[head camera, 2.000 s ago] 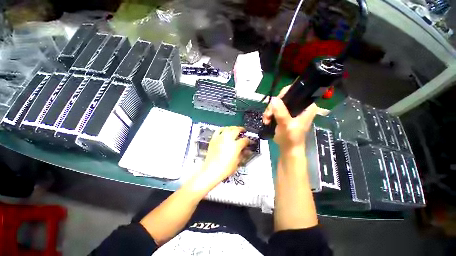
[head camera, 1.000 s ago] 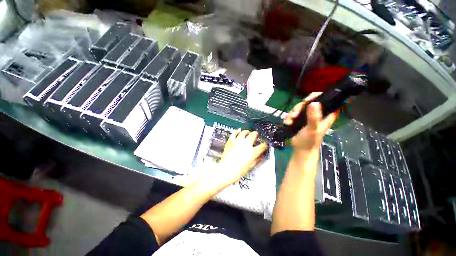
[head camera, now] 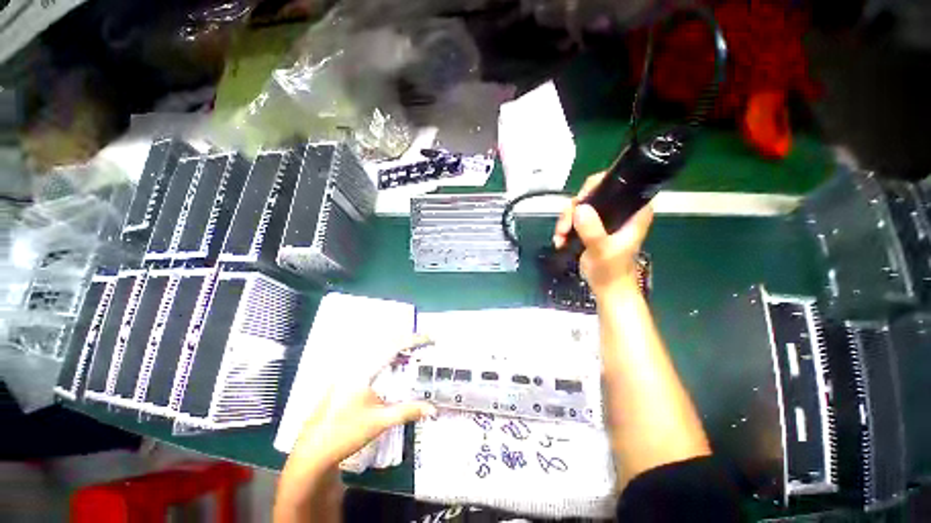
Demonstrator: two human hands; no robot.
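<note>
A silver end panel (head camera: 500, 389) with a row of openings lies on the white work pad (head camera: 449, 475), which has handwritten black figures. My left hand (head camera: 352, 414) is at the panel's left end, thumb and fingers around that end. My right hand (head camera: 610, 240) grips the black electric screwdriver (head camera: 638, 184), which is tilted with its rear end up and to the right. Its tip points down at the dark screw tray (head camera: 572, 291) behind the pad; whether it touches is hidden by the hand.
Finned housings (head camera: 194, 347) stand in rows at left; more housings (head camera: 801, 393) are at right. White sheets (head camera: 347, 347) lie left of the pad. A slotted metal plate (head camera: 462, 235) and a white box (head camera: 537, 143) are behind. A cord (head camera: 510, 209) loops beside the tray.
The view has shifted. My left hand has moved to the left end of the piece on the pad, and the silver panel now shows. The screwdriver stands more upright over the tray.
</note>
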